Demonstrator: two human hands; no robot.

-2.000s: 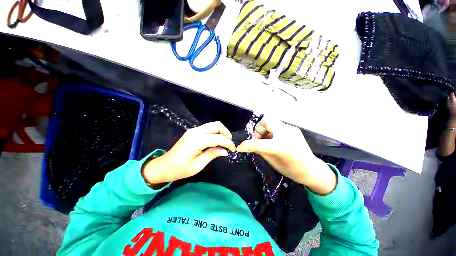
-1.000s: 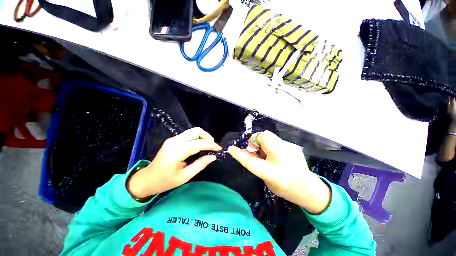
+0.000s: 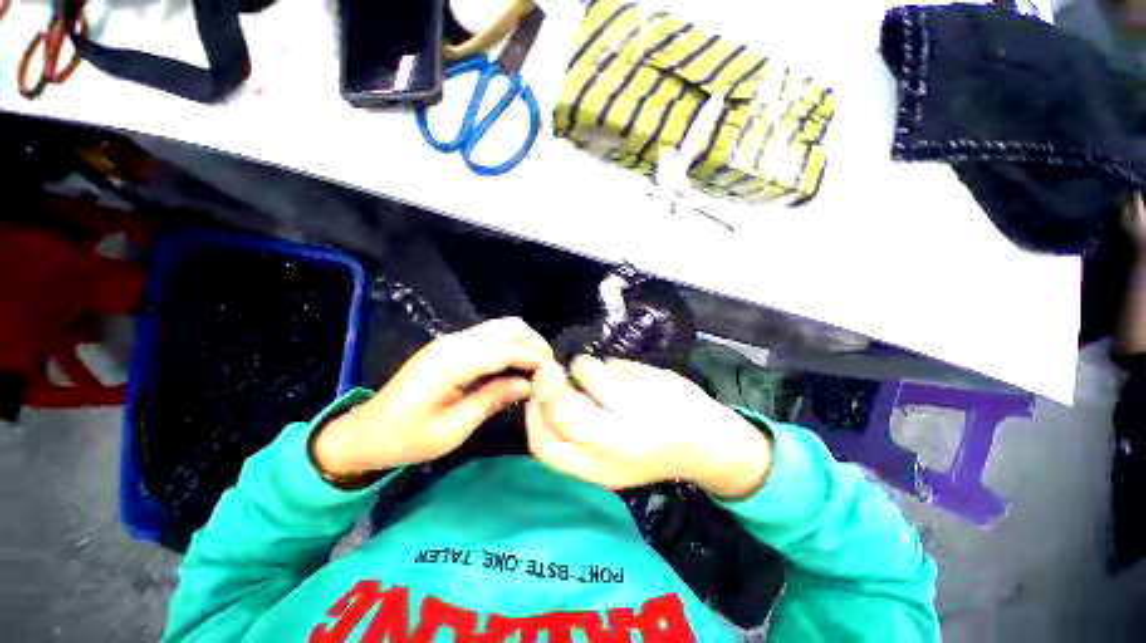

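The black garment [image 3: 628, 329] lies on my lap and against the table edge, with a flecked braided trim and a whitish piece at its top. My left hand [image 3: 434, 399] pinches its edge in front of my chest; the pinched part is mostly hidden by the fingers. My right hand [image 3: 635, 425] is at picture right, fingers curled, its fingertips touching or very near my left fingertips. I cannot make out a needle or thread between them.
On the white table [image 3: 415, 176] lie blue-handled scissors [image 3: 481, 119], a phone [image 3: 391, 50], a yellow striped bundle [image 3: 698, 107] and a black trimmed garment [image 3: 1005, 94]. A blue-rimmed crate [image 3: 141, 415] stands at left, a purple stool [image 3: 974, 459] at right. Another person's arm [image 3: 1131, 302] shows.
My right hand has moved left and turned, its fingers now curled beside my left fingertips. More of the garment's bunched trim shows behind it. The view has shifted slightly.
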